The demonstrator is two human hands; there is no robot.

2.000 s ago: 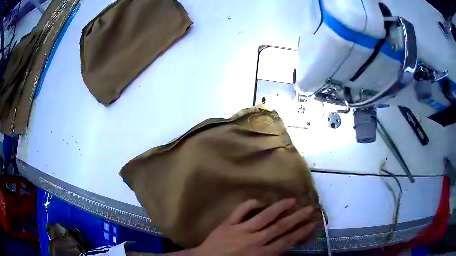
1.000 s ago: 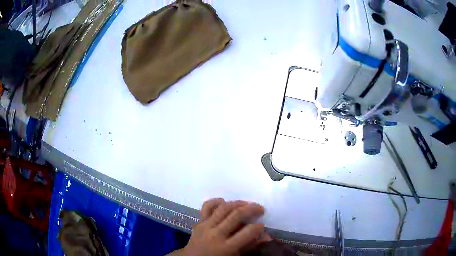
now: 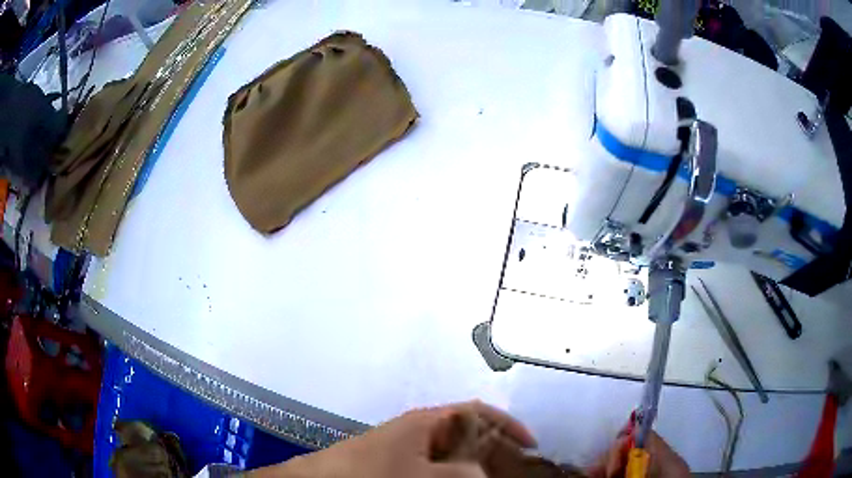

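My left hand [image 3: 411, 443] is at the bottom centre, blurred and cut off by the frame edge. Its fingers are bent around a brown fabric piece [image 3: 528, 462], mostly hidden below. My right hand [image 3: 659, 459] is partly visible at the bottom right, closed around a slim silver-grey tool [image 3: 654, 383], possibly scissors, with red and orange at its lower end. The tool points up towards the machine head. A brown pleated panel with a curved outline [image 3: 318, 131] lies flat at the upper left, apart from both hands.
The white sewing machine [image 3: 621, 103] stands at right. Tweezers [image 3: 731, 341] and a black slotted tool [image 3: 777, 303] lie beside its needle area. A curled khaki strip [image 3: 733, 411] and red item [image 3: 822, 429] are at lower right. Long brown bands [image 3: 140, 121] lie far left.
The large brown piece moved off the tabletop towards me and is now mostly out of view. My right hand has come into view with the silver-grey tool raised.
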